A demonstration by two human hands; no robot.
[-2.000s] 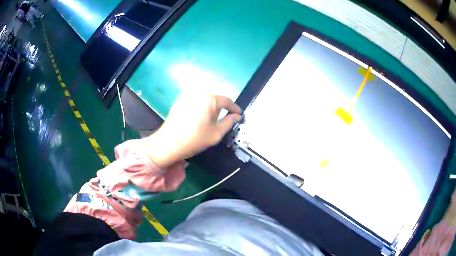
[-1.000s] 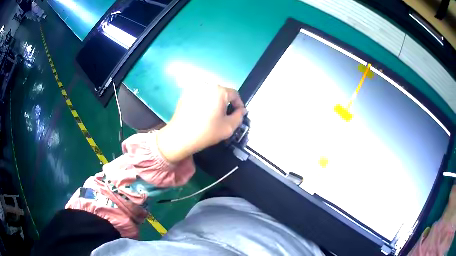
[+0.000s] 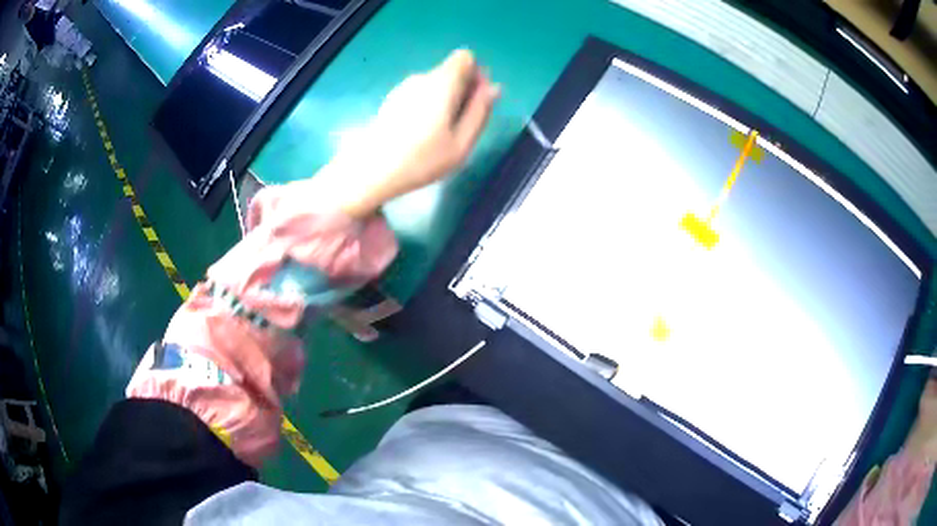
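Observation:
The lid's inside, a bright silver-white rectangle [image 3: 658, 277] in a dark frame, lies on the black mat [image 3: 570, 406]. Yellow tape [image 3: 701, 230] is on it. Hinges [image 3: 491, 313] are on its near edge. My left hand [image 3: 442, 128] is raised beyond the lid's left side, fingers pinched and blurred. A pale strip end [image 3: 538, 134] stands up at the left edge near the fingertips; I cannot tell if they hold it. A thin pale cable [image 3: 421, 388] hangs near the left hinge. My right hand [image 3: 928, 416] is cut off by the right edge, beside a short white strip [image 3: 921, 360].
A second glossy black screen [image 3: 241, 77] lies at the far left of the green bench [image 3: 432, 36]. A white rail [image 3: 791, 77] runs along the back. The floor with yellow-black tape [image 3: 144, 226] is at the left. Grey clothing [image 3: 442, 473] is at the bottom.
My left hand has moved from the lid's near left corner up and away along its left side. The pale strip end now shows at the left edge. The lid stays in place.

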